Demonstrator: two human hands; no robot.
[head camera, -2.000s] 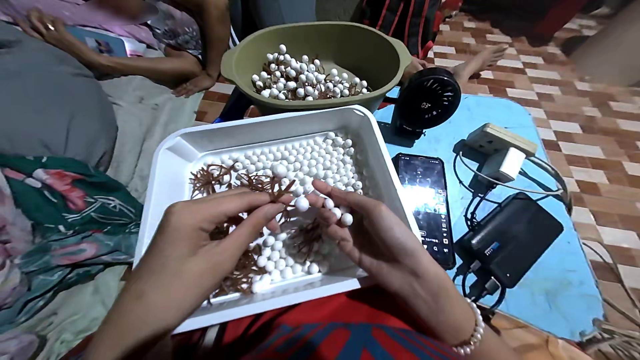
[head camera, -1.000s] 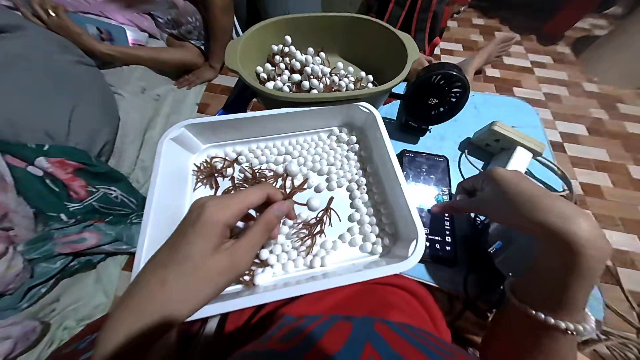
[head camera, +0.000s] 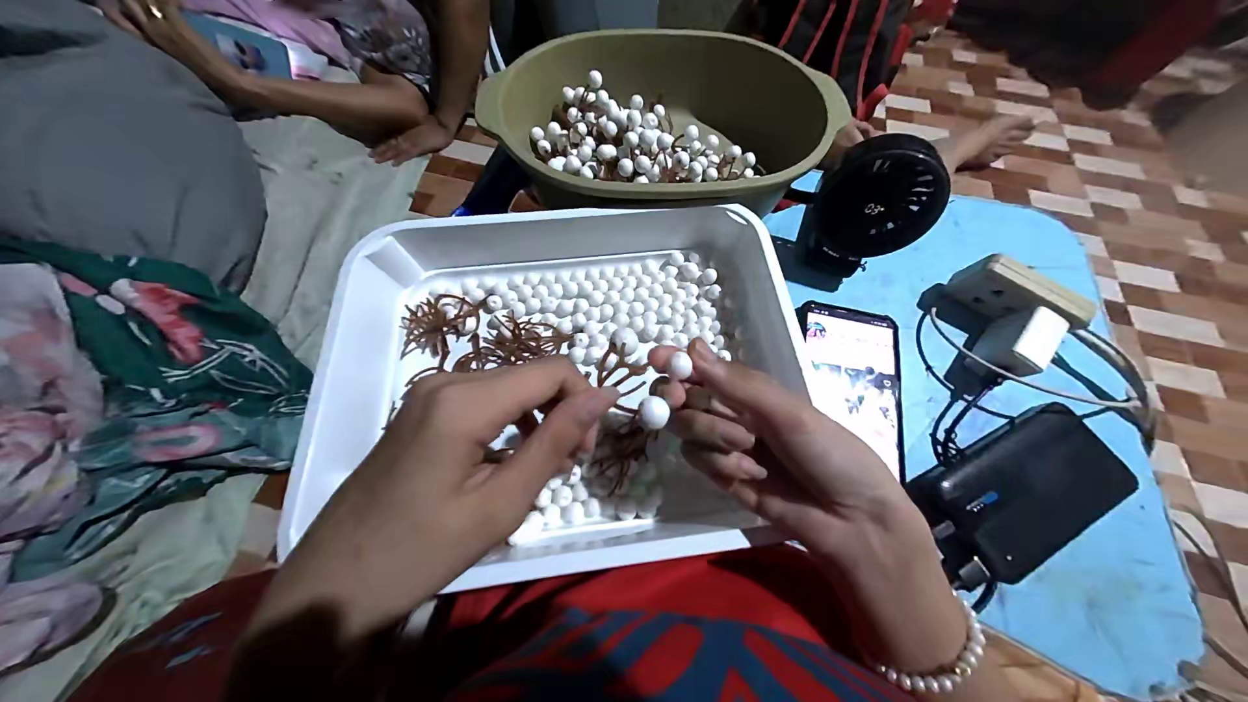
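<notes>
My left hand (head camera: 507, 439) pinches a brown branched stem piece (head camera: 614, 369) over the white plastic tray (head camera: 322, 439). White balls sit on some of its tips. Between the thumb and a finger of my right hand (head camera: 770, 439) is a white ball (head camera: 680, 366), close to the stem tips; another white ball (head camera: 653, 412) is on a tip just below. Rows of loose white balls (head camera: 624, 297) cover much of the tray's floor, with bare brown stems (head camera: 507, 341) at the left and a further clump (head camera: 624, 453) beneath my hands.
An olive-green tub (head camera: 790, 107) behind the tray holds many ball-tipped stems (head camera: 634, 141). On a blue surface (head camera: 1092, 546) at right are a small black fan (head camera: 877, 195), a lit phone (head camera: 853, 380), a power strip (head camera: 1019, 288) and a black power bank (head camera: 1033, 497). Another person's arm (head camera: 322, 102) rests upper left.
My right hand was at the phone one second ago and is now back over the tray with a ball. The stem in my left hand now carries more balls. The phone's screen shows a brighter picture.
</notes>
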